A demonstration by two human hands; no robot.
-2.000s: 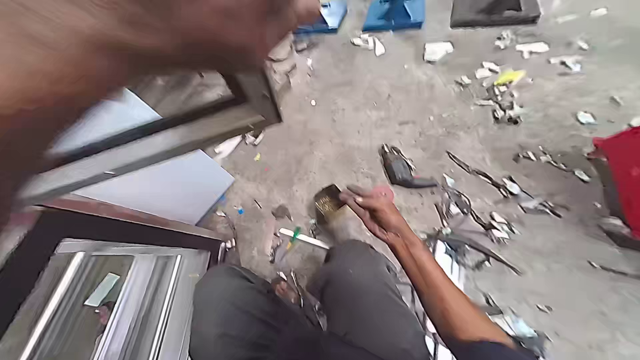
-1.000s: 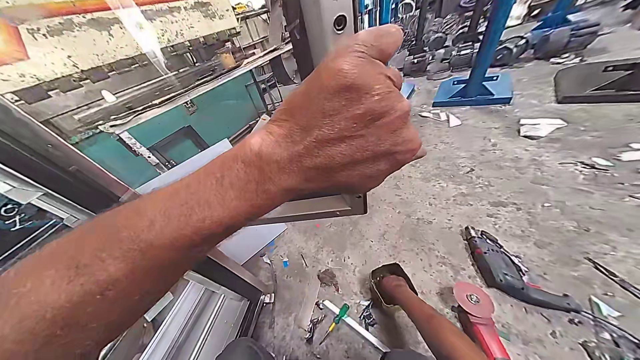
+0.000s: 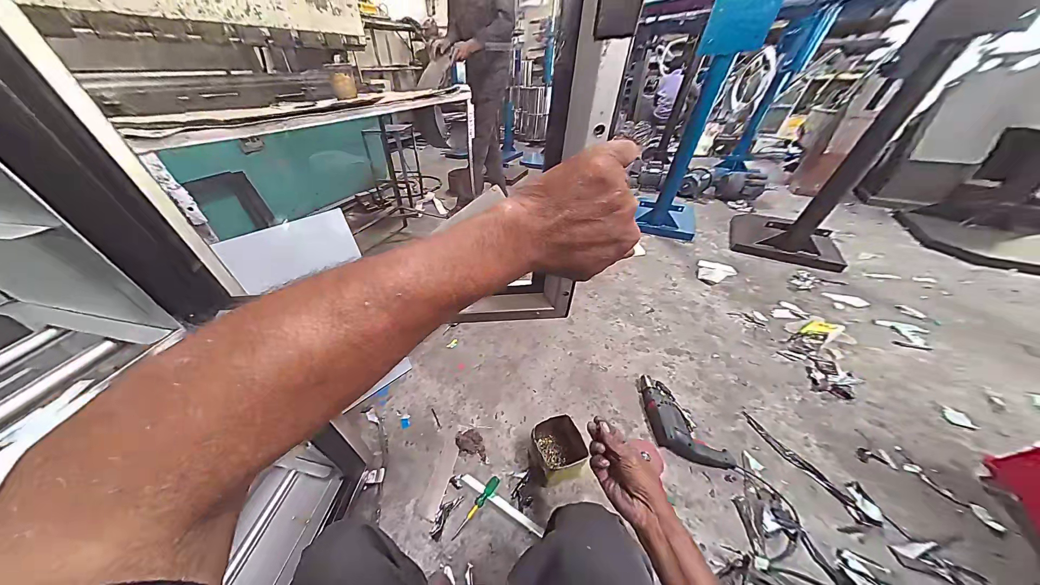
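Note:
My left hand [image 3: 585,207] reaches across the view, its fingers curled around the upright of a grey metal frame [image 3: 600,101]; the far side of the grip is hidden. Low in the view, my right hand [image 3: 621,471] is palm up beside a square open tin [image 3: 561,447] of small metal pieces, perhaps screws. Its fingertips are close together, and whether they pinch something small cannot be made out. A green-handled screwdriver [image 3: 486,491] lies across a white strip [image 3: 512,512] on the floor. A corded power drill [image 3: 678,426] lies right of the tin.
A red disc-shaped tool part [image 3: 647,459] shows behind my right hand. Dark cables [image 3: 800,463] and scraps litter the floor at right. Framed metal panels [image 3: 284,512] stand at left. Blue stands [image 3: 666,215], a workbench [image 3: 301,122] and a person [image 3: 487,73] are farther back.
My right hand was down in the tin one second ago and is now out, to its right. The view has tilted up since the oldest frame.

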